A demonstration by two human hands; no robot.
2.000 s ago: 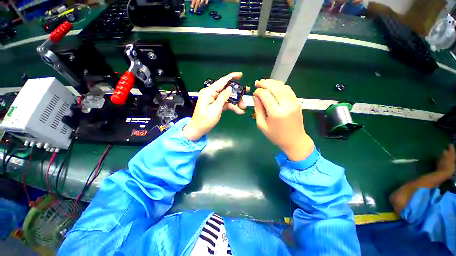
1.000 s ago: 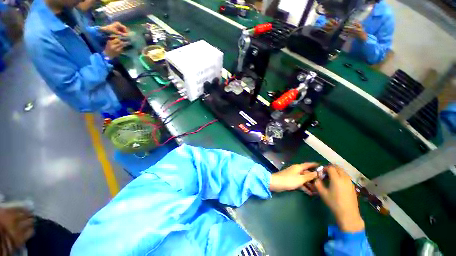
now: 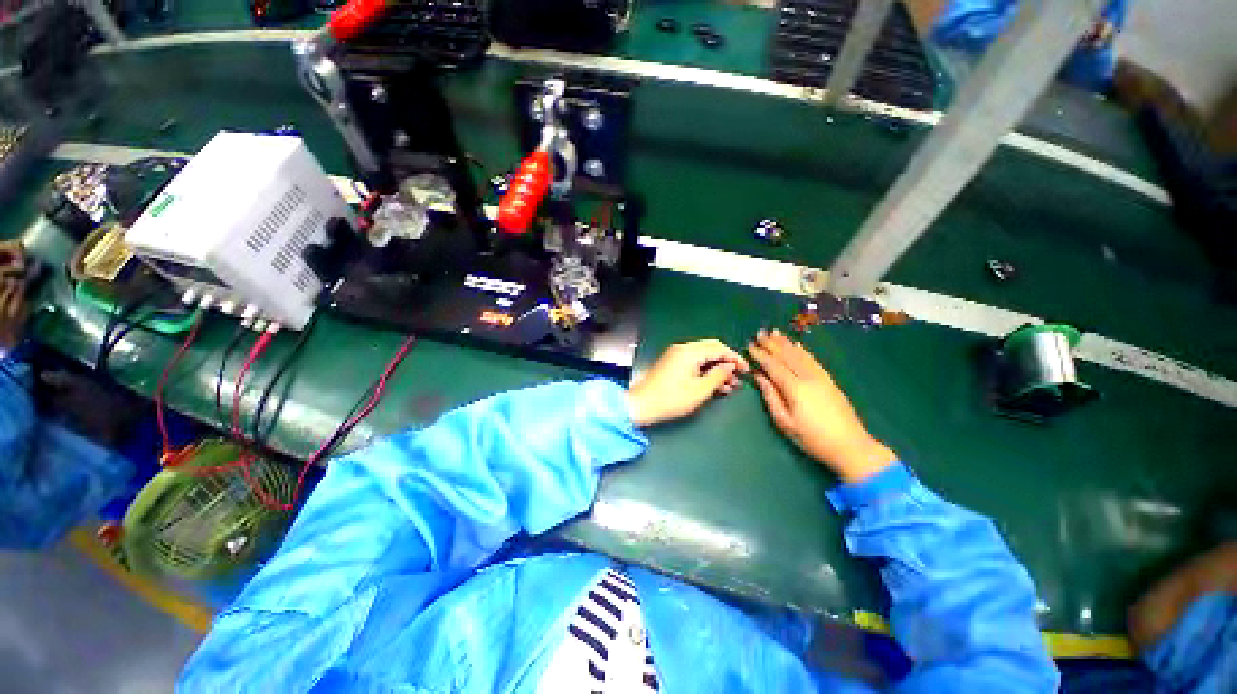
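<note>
My left hand [image 3: 689, 382] is over the green bench with its fingers curled and the fingertips together; whether something tiny is between them cannot be told. My right hand [image 3: 814, 400] lies palm down, nearly flat on the bench just to the right, its fingertips close to the left hand's. It holds nothing visible. A small black module [image 3: 769, 231] sits on the green surface beyond the white strip. Small dark and brassy parts [image 3: 848, 312] lie at the foot of the slanting post.
The black fixture [image 3: 475, 305] with its red-gripped clamps [image 3: 526, 193] stands to the left, beside the white box [image 3: 251, 224] with leads. The metal post [image 3: 963, 136] rises ahead. A wire spool [image 3: 1042, 366] is at right. A green fan [image 3: 204, 508] is at lower left.
The view swung left and then back. The black module seen in my fingers is no longer visible there. My hands are lower, and my right hand has opened flat on the bench.
</note>
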